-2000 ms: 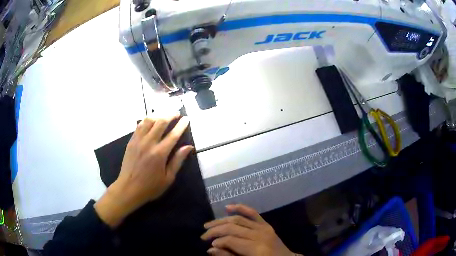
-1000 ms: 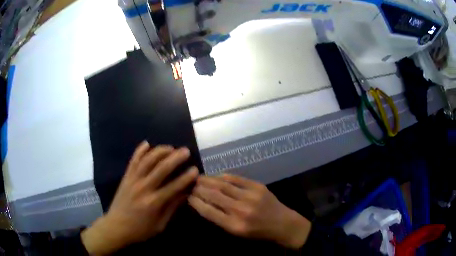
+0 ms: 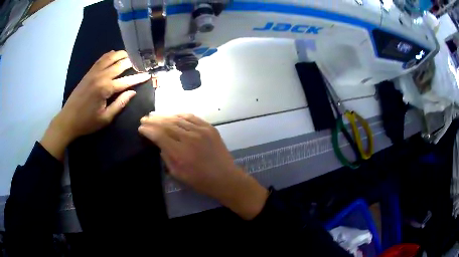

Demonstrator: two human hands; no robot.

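Observation:
The black cut panel (image 3: 118,155) lies on the white table under the needle area, reaches past the machine head's left side and hangs over the front edge. The presser foot (image 3: 154,73) is at its right edge, partly hidden. My left hand (image 3: 103,95) lies on the panel with fingers spread, index fingertip beside the foot. My right hand (image 3: 188,148) is at the panel's right edge below the foot, fingertips on the cloth; its thumb is hidden, so a pinch cannot be told. The white JACK sewing machine (image 3: 241,25) stands above.
A dark round knob-like piece (image 3: 190,79) is right of the foot. A black strip (image 3: 315,95) and scissors (image 3: 352,135) with green and yellow loops lie right. A black scrap (image 3: 392,108) is farther right. A blue basket (image 3: 360,213) with white bags sits below right. The ruler tape (image 3: 282,153) runs along the front.
The panel has moved up past the machine's left side. My left hand has moved up from the front edge to beside the foot. My right hand has moved up and left along the panel's edge.

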